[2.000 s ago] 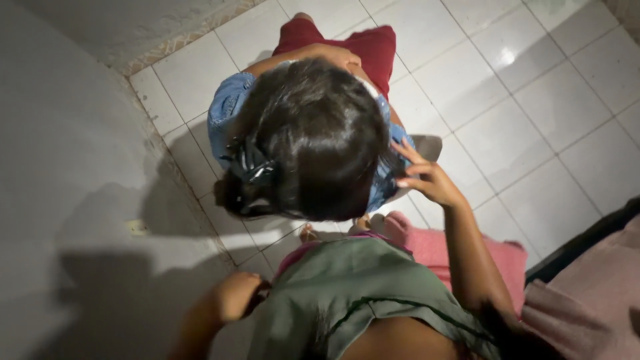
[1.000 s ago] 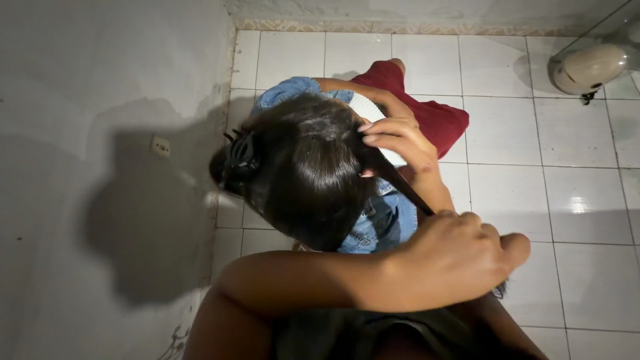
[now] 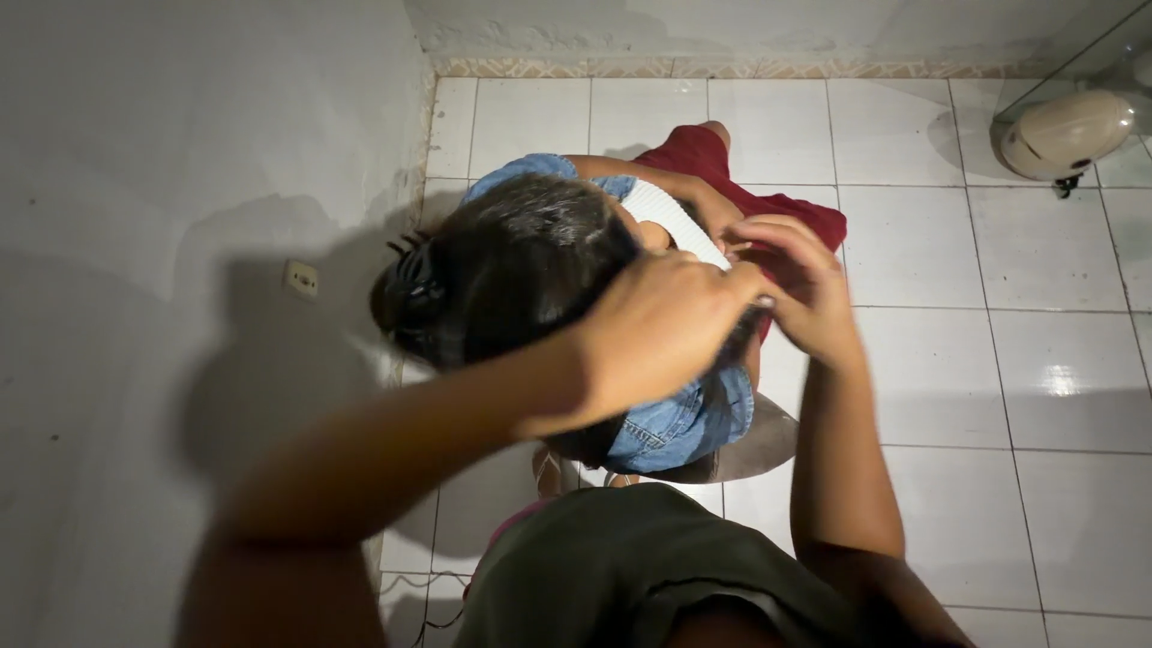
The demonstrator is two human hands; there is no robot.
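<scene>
A seated person's dark hair [image 3: 531,261] is below my hands, part of it gathered at the back in a black claw clip [image 3: 418,274]. My left hand [image 3: 670,319] reaches across the side of the head, its fingers bent at the hair beside the face; what they hold is hidden behind the hand. My right hand [image 3: 801,283] is raised just right of it, fingers curved and apart, the two hands meeting or nearly meeting at the fingertips. The person wears a blue denim garment [image 3: 675,427] over a white ribbed top [image 3: 679,220], and dark red bottoms [image 3: 693,162].
The seat [image 3: 765,441] shows under the person. A wall with an electrical socket [image 3: 301,278] rises at the left. A rounded cream object [image 3: 1066,135] stands at the upper right on the white tiled floor [image 3: 927,378]. A thin cable [image 3: 441,621] lies at lower left.
My left hand has moved from low beside me to across the person's head. One second ago a strand was stretched between my hands; now they are close together. The view has turned since the first frame.
</scene>
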